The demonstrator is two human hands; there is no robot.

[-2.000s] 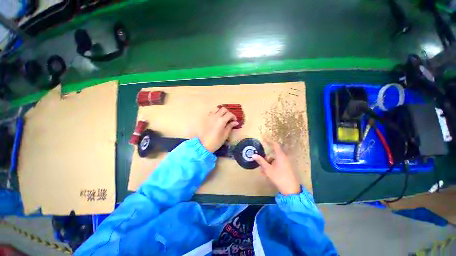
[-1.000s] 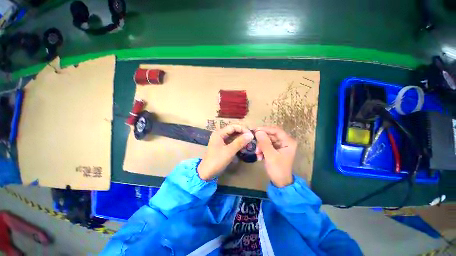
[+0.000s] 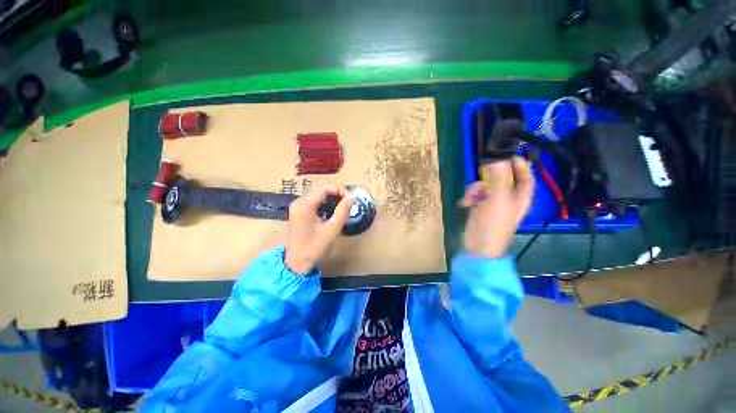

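Black headphones lie across the cardboard mat [image 3: 242,250], with the headband [image 3: 242,200] flat and a round cup [image 3: 173,202] at its left end. My left hand [image 3: 311,226] has its thumb and fingers on the left side of the right-end ear cup [image 3: 361,211], which lies open face up with a silver-white centre. Any wire between the fingertips is too small to tell. My right hand [image 3: 499,206] is blurred over the left part of the blue tray [image 3: 470,141]; whether it holds a tool cannot be told. Loose red lead wires [image 3: 319,153] lie above the headband.
Two tied red wire bundles [image 3: 183,123] lie at the mat's upper left. Brown speckled residue [image 3: 407,173] marks its right side. The tray holds a pale coil [image 3: 564,118] and red-handled tool [image 3: 554,192]. A black box [image 3: 621,165] stands right. More headphones [image 3: 97,52] lie on the green conveyor.
My right hand has left the ear cup and moved right to the blue tray. My left hand stays at the cup. The view has shifted, so the mat appears further left.
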